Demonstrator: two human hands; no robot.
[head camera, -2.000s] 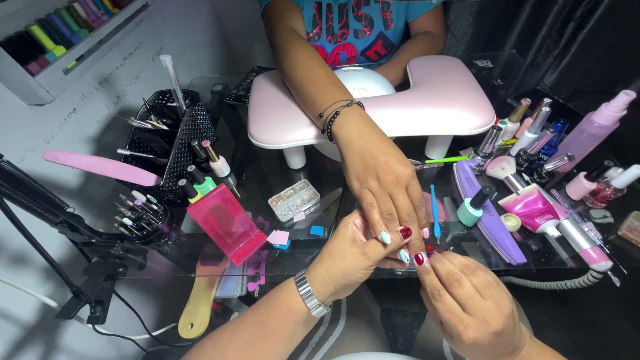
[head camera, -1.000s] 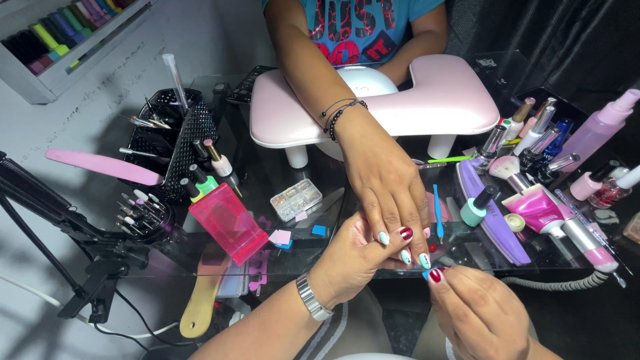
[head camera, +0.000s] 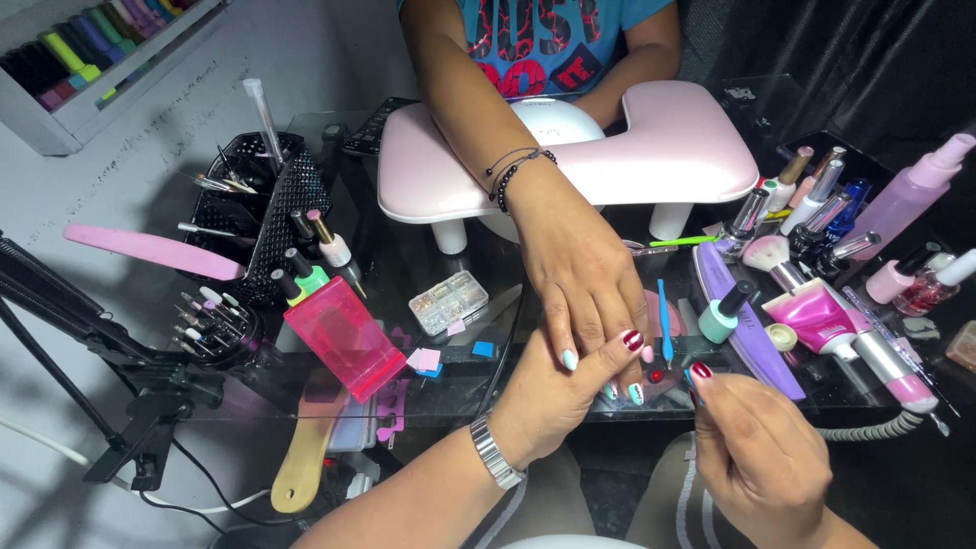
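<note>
My left hand (head camera: 560, 389), a silver watch on its wrist, holds the fingers of another person's hand (head camera: 583, 267), thumb over them. That hand's nails are painted light turquoise and white, some with dark detail. My right hand (head camera: 751, 435) is a little to the right, apart from those nails, thumb and index finger pinched on a small blue piece (head camera: 690, 375), mostly hidden. Between the hands, a blue dotting tool (head camera: 665, 328) lies on the glass table near a small red blob (head camera: 656, 376). An open-topped case of small nail decorations (head camera: 448, 303) lies to the left.
A pink armrest (head camera: 686, 156) with a white lamp stands behind. At right are a turquoise polish bottle (head camera: 720, 320), a purple nail file (head camera: 743, 328), a pink tube and several bottles. At left are a pink translucent box (head camera: 343, 335), black mesh organizer (head camera: 293, 206) and wooden-handled brush (head camera: 299, 465).
My right hand has moved right, away from the painted nails it was at one second ago. My left hand still holds the other person's fingers.
</note>
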